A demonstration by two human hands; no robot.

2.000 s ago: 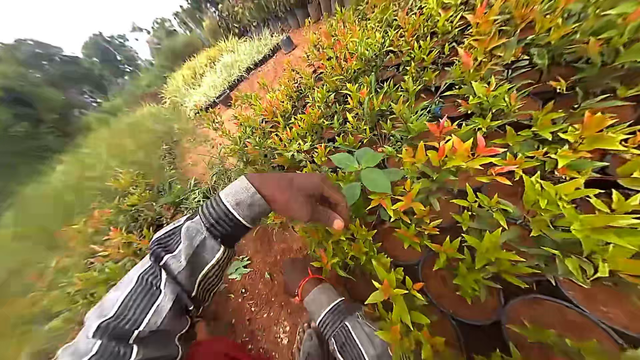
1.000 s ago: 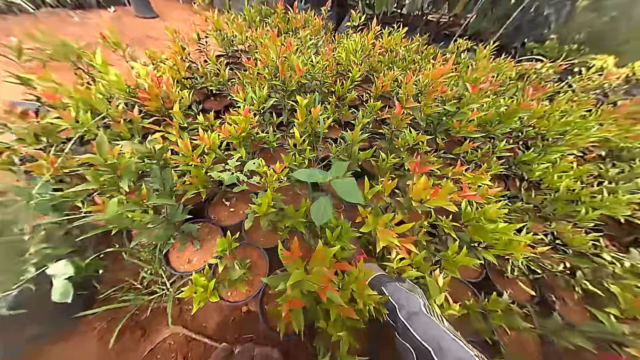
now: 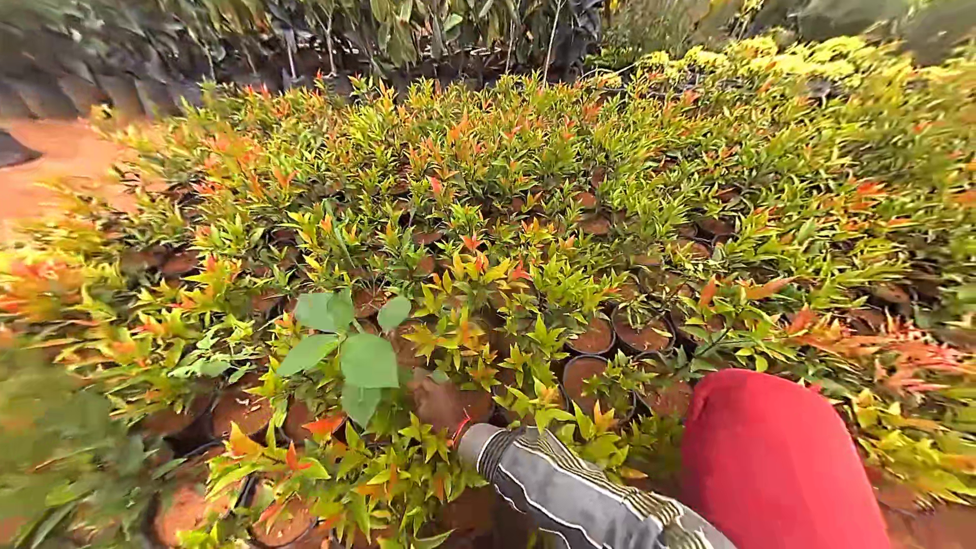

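My right hand point(image 3: 442, 400), with a red thread at the wrist and a grey striped sleeve point(image 3: 579, 488), reaches low among potted seedlings. Leaves partly cover it, so its fingers and whatever they touch are hidden. Just left of it stands a taller plant with broad green leaves point(image 3: 368, 361). Around the hand grow small plants with yellow-green and orange-red leaves point(image 3: 461, 339) in round black pots of reddish soil point(image 3: 591, 335). My left hand is out of the frame.
A knee in red cloth point(image 3: 778, 465) stands at the lower right, against the seedlings. Bare reddish ground point(image 3: 72, 160) shows at the upper left. Taller plants in dark bags point(image 3: 130, 95) line the back, with yellow-leaved plants point(image 3: 823, 61) at the back right.
The view has swung widely. Two seconds ago both hands showed near the broad-leaved plant; now only the right one does, low beside that plant. The red knee has come into view.
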